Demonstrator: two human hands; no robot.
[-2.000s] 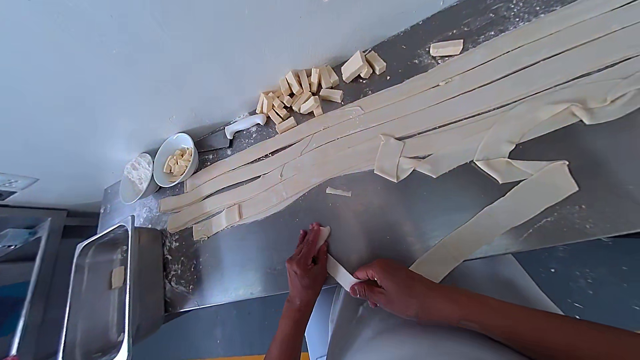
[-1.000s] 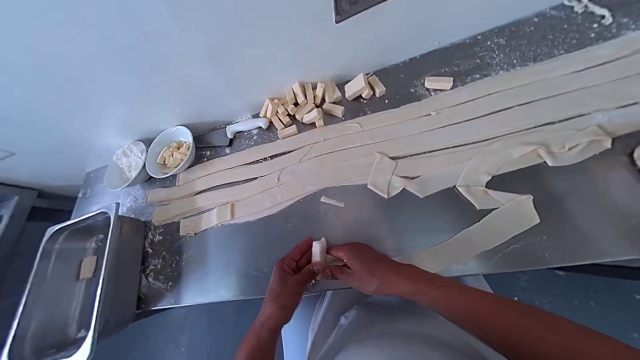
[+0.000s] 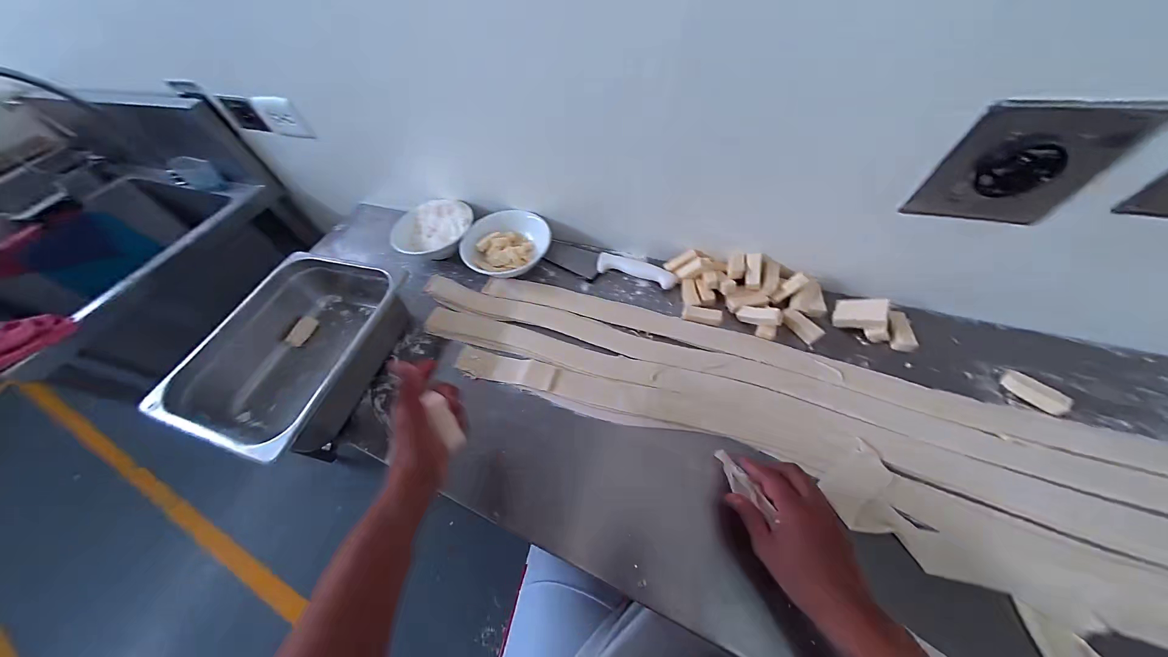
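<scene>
My left hand (image 3: 422, 422), above the left end of the steel table (image 3: 584, 465), holds a dough-wrapped stick (image 3: 444, 420) and is nearest to the steel pan (image 3: 315, 401). One pale stick (image 3: 301, 331) lies in that pan. Close to the front edge of the dough, my right hand (image 3: 776, 511) grips the end of a dough strip (image 3: 746, 486). Long flat dough strips (image 3: 730, 392) run side by side along the table, with the nearest ones folded over at the right. Behind them lie several pale cheese-like sticks (image 3: 748, 292) in a pile.
A bowl of white powder (image 3: 438, 226) and a bowl of pale pieces (image 3: 505, 245) stand by the wall, beside a white-handled knife (image 3: 634, 269). Loose blocks (image 3: 860, 313) and a single stick (image 3: 1036, 392) lie farther right. A sink (image 3: 164, 237) is at the left.
My hands have moved apart: the left, with the wrapped stick, has gone left towards the pan, while the right holds the strip's end. The view has swung left.
</scene>
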